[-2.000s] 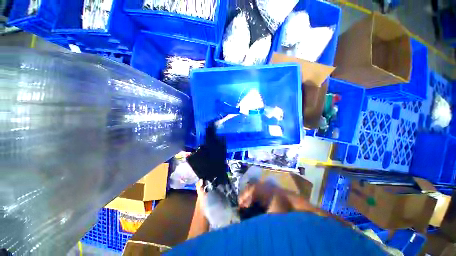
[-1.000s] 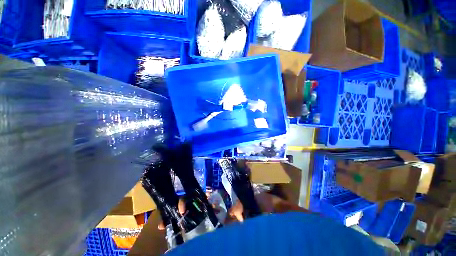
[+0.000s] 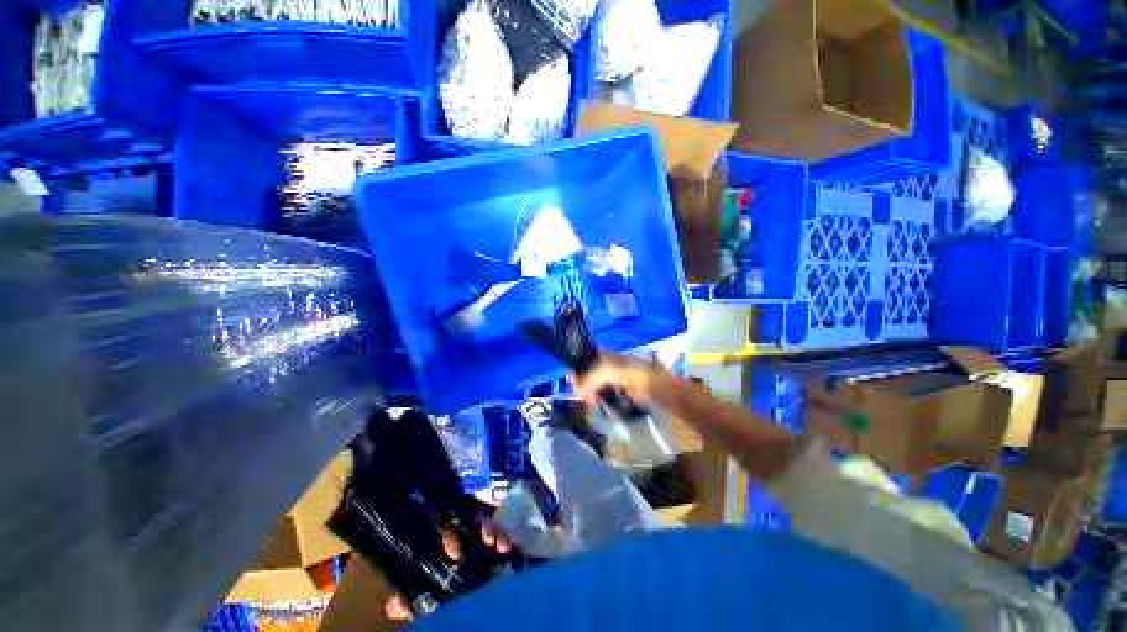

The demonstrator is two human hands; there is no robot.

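Observation:
My right hand (image 3: 618,380) grips a black wire bundle (image 3: 571,340) whose loose ends hang over the near inner side of the large blue tote (image 3: 464,204). Clear plastic shows at the bundle's near end. My left hand (image 3: 464,543), low in the picture and partly hidden, holds more black wire bundles (image 3: 402,494) against my body. Whitish plastic (image 3: 587,475) lies between my hands. The tote has a few white pieces (image 3: 546,237) in it and stands tilted in the view.
A large roll of clear film (image 3: 185,395) stands at the left. Blue totes with white bundles (image 3: 476,74) are behind. An open carton (image 3: 822,80) and a blue pallet (image 3: 853,266) are at the right. More cartons (image 3: 915,426) stand at the lower right.
My right hand has moved forward from my body to the tote's near edge with one black bundle. The other bundles remain by my left hand. The tote has shifted left in the view.

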